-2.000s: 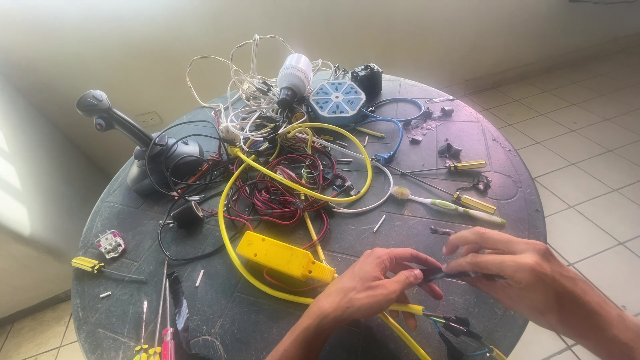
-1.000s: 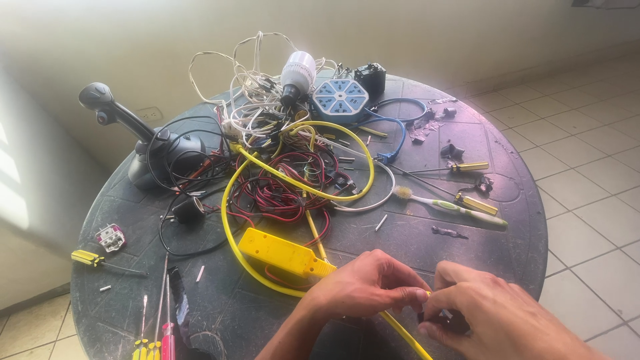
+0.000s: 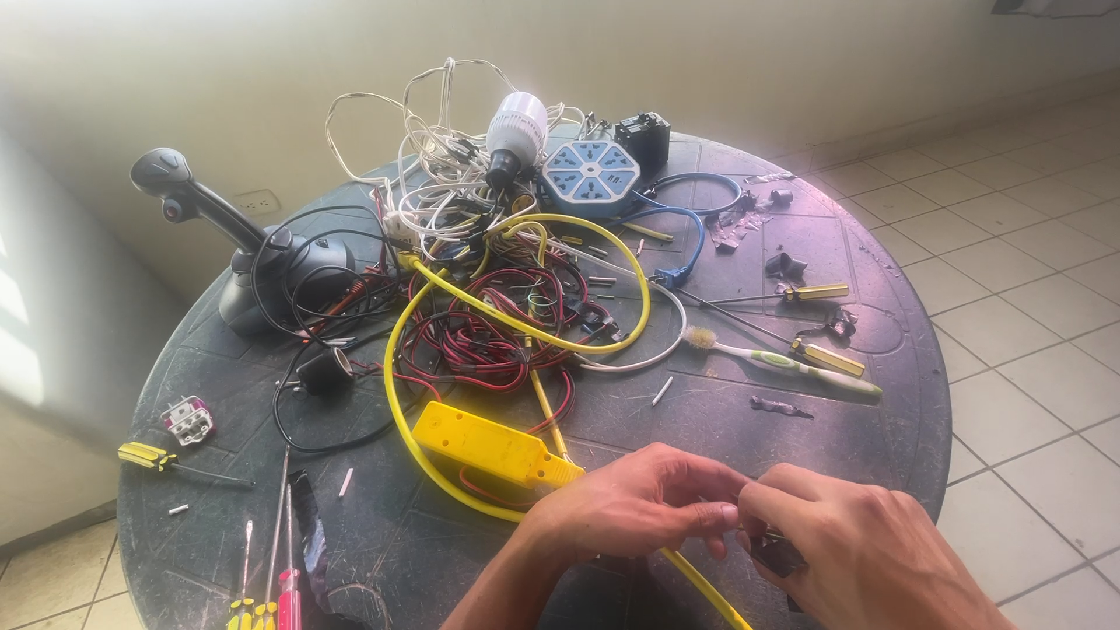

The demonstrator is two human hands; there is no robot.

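Near the table's front edge, my left hand (image 3: 643,503) has its thumb and fingers pinched together, touching my right hand (image 3: 822,529). A dark piece with wires (image 3: 774,553), partly hidden, shows within the curled fingers of my right hand. What lies between the fingertips is too covered to name. The yellow cable (image 3: 709,588) passes beneath my left hand. Just left of that hand lies a yellow plastic power strip housing (image 3: 490,444). Further back is a toothbrush (image 3: 792,366) with two yellow-handled screwdrivers (image 3: 829,357) near it.
Tangled red-and-black wires (image 3: 490,337) and white cables (image 3: 437,188) fill the middle and back. Around them stand a light bulb (image 3: 517,131), a blue-and-white power socket block (image 3: 591,172), and a grey joystick (image 3: 289,271). Several screwdrivers (image 3: 289,599) lie front left, near a white-and-purple socket (image 3: 188,420).
Both hands have come closer together. The dark piece and coloured wire ends, plain below the hands two seconds ago, are now mostly covered by my right hand. The things on the table have not moved.
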